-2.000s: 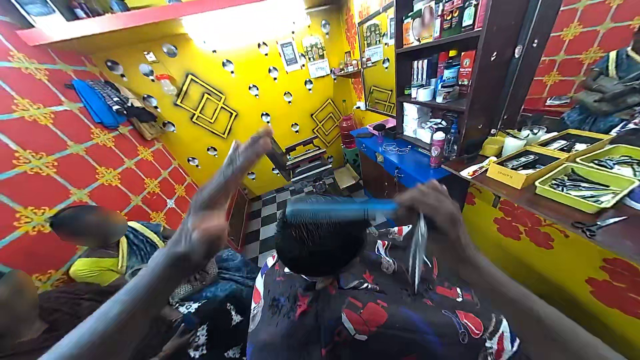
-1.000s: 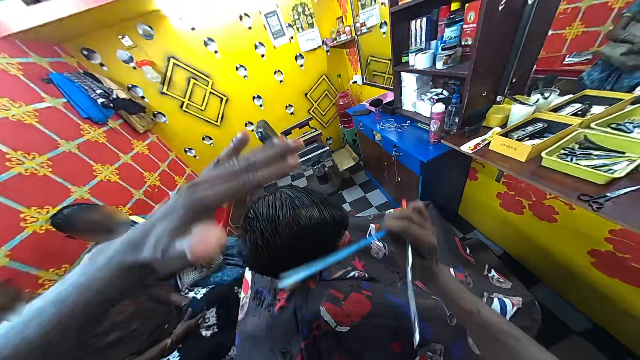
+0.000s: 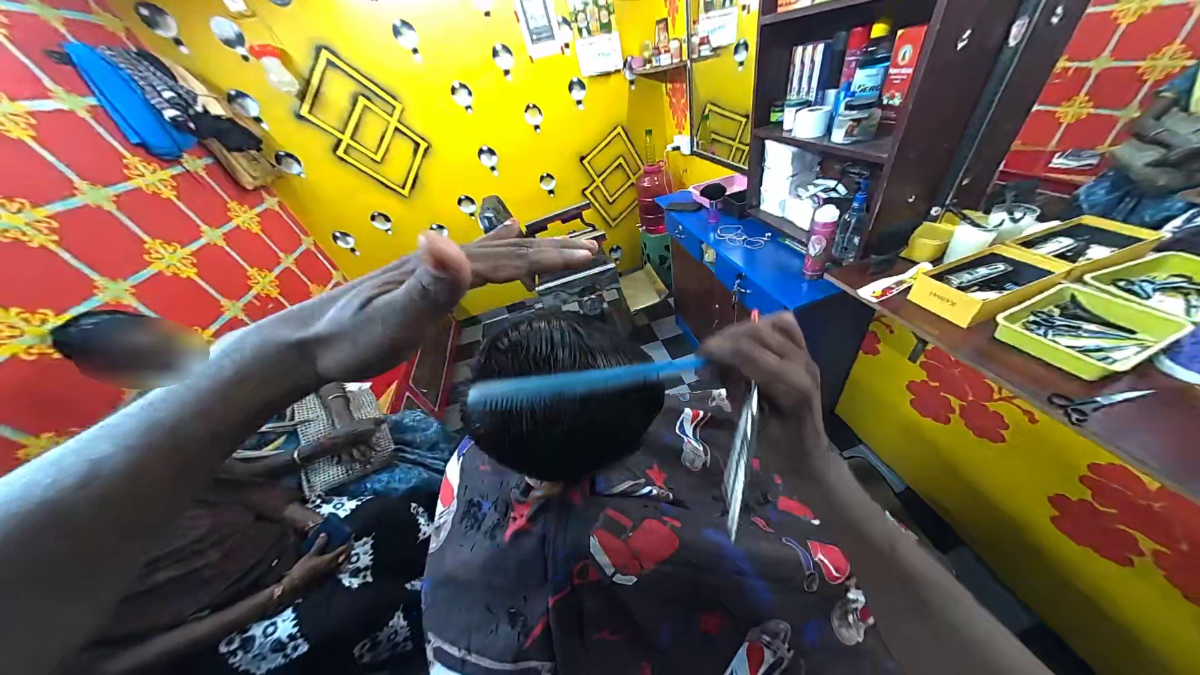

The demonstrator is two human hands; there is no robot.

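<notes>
Dark wet hair covers the head of a seated person, seen from behind and above. A dark patterned barber's cape lies over the shoulders. My right hand grips a blue comb, which reaches left across the back of the hair. A pair of metal scissors hangs point down from the same hand. To the upper left of the head, my left hand is raised flat with nothing in it, its fingers pointing right.
Seated people are at the left, one with a woven bag. Along the right runs a counter with a yellow tray of clips, yellow boxes and another pair of scissors. A blue cabinet and shelves of bottles stand ahead.
The comb was tilted down to the left beside the head a second ago; now it lies nearly level across the back of the hair. My left hand stays raised and empty.
</notes>
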